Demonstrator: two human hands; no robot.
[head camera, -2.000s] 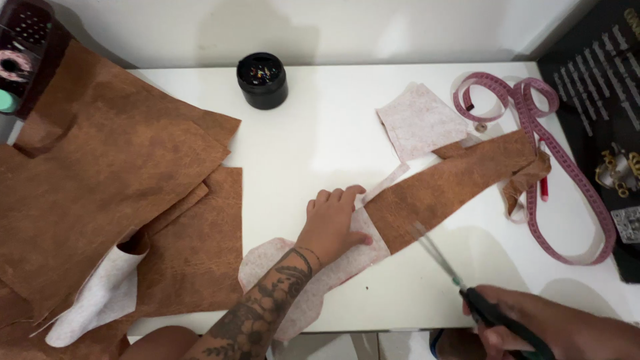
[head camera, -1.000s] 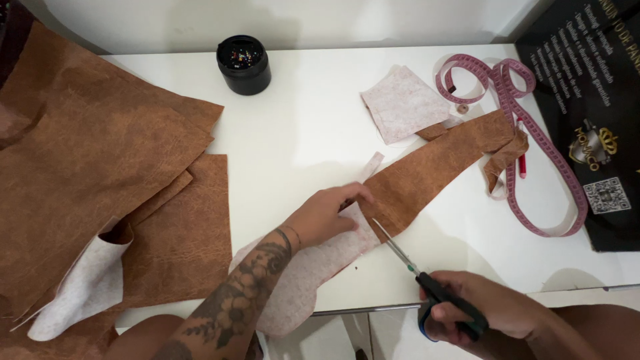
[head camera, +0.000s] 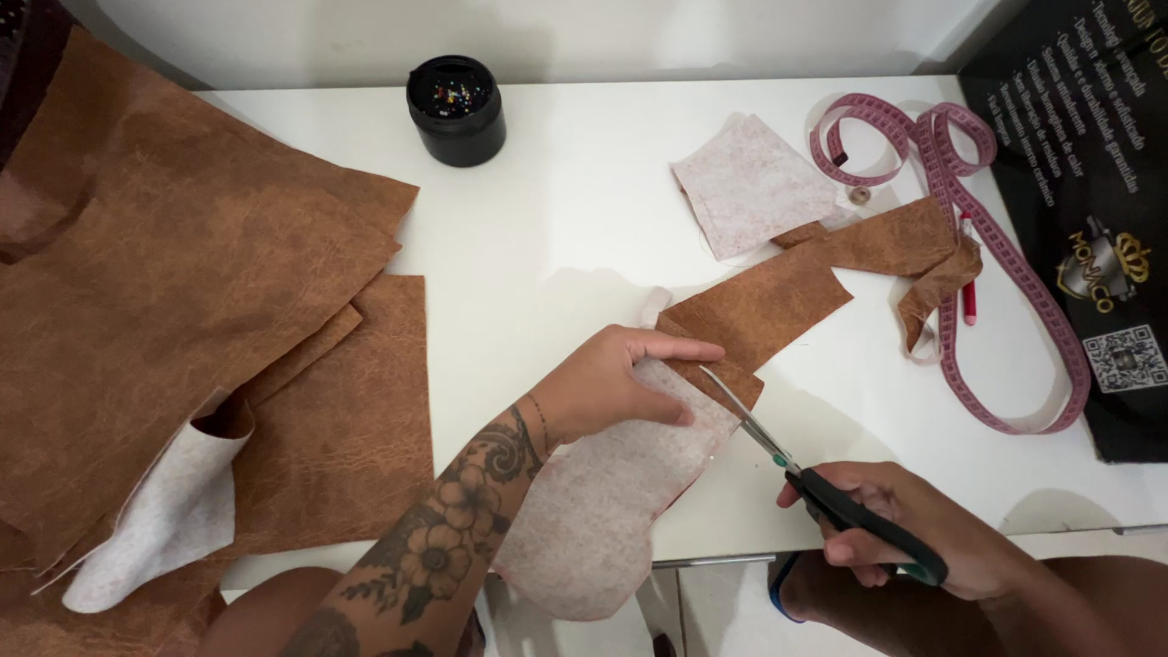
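Observation:
My left hand (head camera: 630, 379) presses down on the edge of a brown leather-like piece (head camera: 766, 301) and on a whitish fabric-backed piece (head camera: 602, 511), which hangs past the table's front edge. My right hand (head camera: 894, 520) grips black-handled scissors (head camera: 849, 520). Their blades lie at the lower end of the brown piece, just right of my left fingertips; a cut corner stands out there. Farther back, the brown piece runs on to a folded, curled strip (head camera: 940, 283). A pale fabric piece (head camera: 753, 187) rests beside it.
Large brown leather-like sheets (head camera: 201, 237) cover the left, with a rolled pale-backed flap (head camera: 164, 511). A black jar (head camera: 456, 114) of small pins or beads stands at the back. On the right are a pink tape measure (head camera: 1013, 265), a red pencil (head camera: 969, 301) and a black printed box (head camera: 1086, 164).
The scissors in my right hand have moved left to the brown piece. Its lower end, whole two seconds ago, now shows a cut notch. My left hand stays on the fabric.

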